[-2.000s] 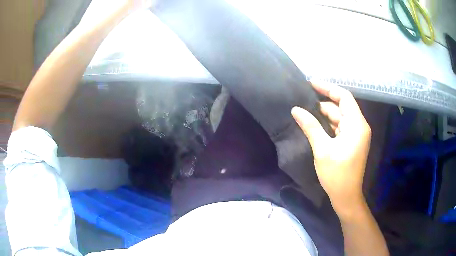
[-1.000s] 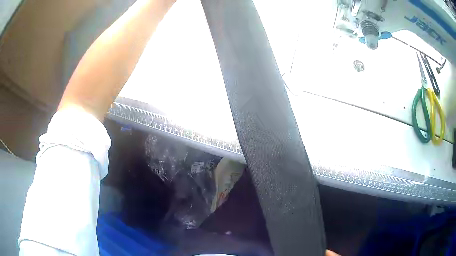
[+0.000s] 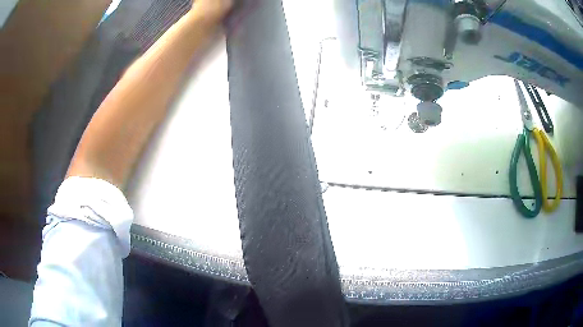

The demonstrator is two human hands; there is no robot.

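Observation:
A long dark grey fabric strip (image 3: 275, 166) runs from the top edge of the view down across the white table and over its front edge. My left hand (image 3: 217, 9) is at the top edge, partly cut off and blurred, at the strip's left side; its fingers are closed on the strip. My right hand is out of the picture. The strip lies left of the sewing machine head (image 3: 422, 45), not under the needle.
Scissors with green and yellow handles (image 3: 526, 172) lie at the right beside a thin black tool (image 3: 542, 108). A measuring tape (image 3: 447, 284) follows the curved front table edge. More dark cloth (image 3: 83, 89) is at upper left. A black object (image 3: 579, 204) sits at the right edge.
The view has shifted up and to the right, bringing the machine head into fuller view. The strip now hangs more upright. My right hand, holding the strip two seconds ago, has left the picture.

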